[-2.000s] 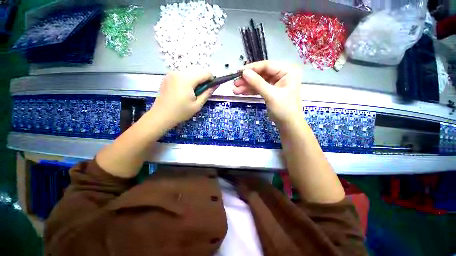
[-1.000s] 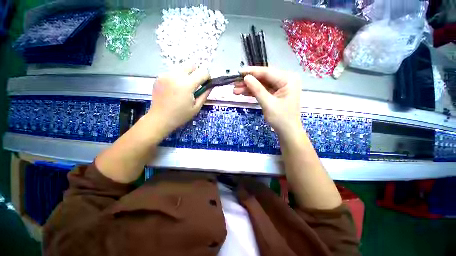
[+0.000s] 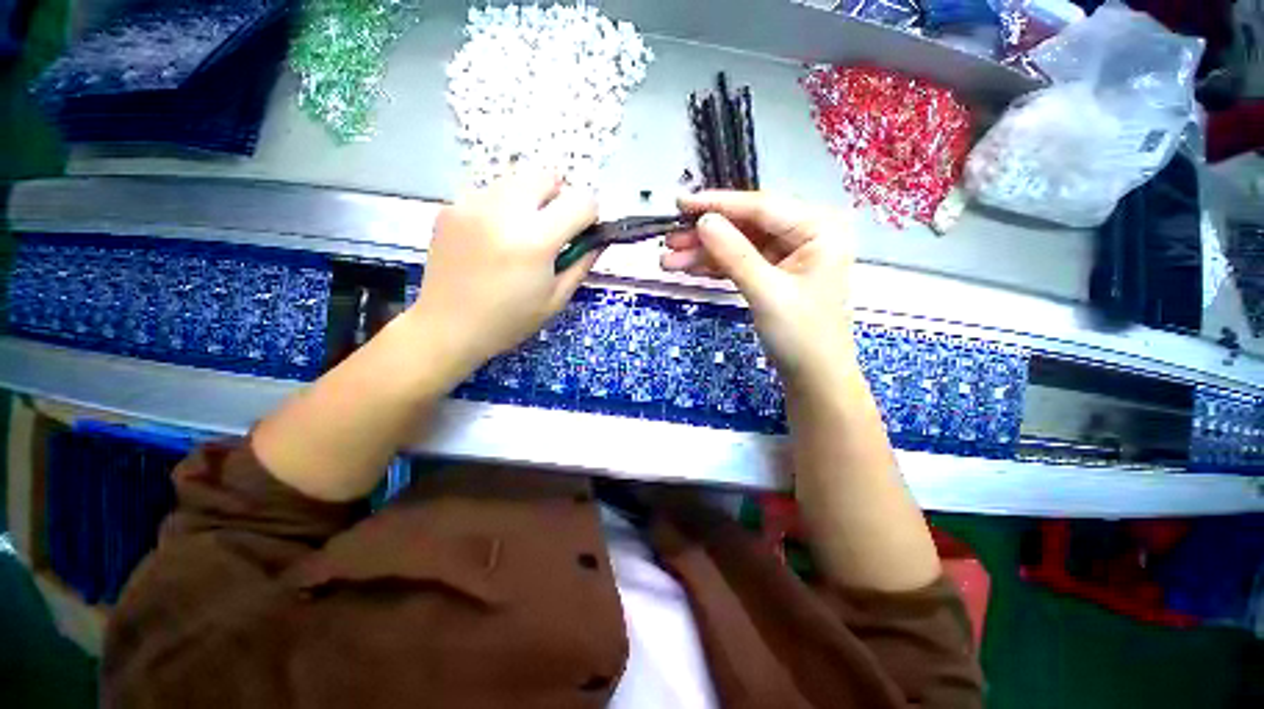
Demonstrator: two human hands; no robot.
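My left hand (image 3: 502,263) is closed around a slim dark tool (image 3: 631,230), like pliers or cutters, that points right. The tool's tip meets the thumb and index fingertips of my right hand (image 3: 779,263). The right fingertips pinch something small and dark at the tip; its shape is too small to tell. Dark sticks (image 3: 724,136) lie on the grey shelf just behind my right hand. A few tiny black parts (image 3: 646,195) lie beside the sticks.
Blue circuit board panels (image 3: 652,357) run between pale rails before me. Behind lie a green pile (image 3: 340,67), a white pile (image 3: 543,86), a red pile (image 3: 894,136), a clear plastic bag (image 3: 1065,132), a dark tray (image 3: 1148,256) and stacked dark blue boards (image 3: 167,76).
The view has shifted slightly, so the shelf and rails sit differently in the picture. Both hands stay together at the tool's tip, and the tool's angle has flattened a little.
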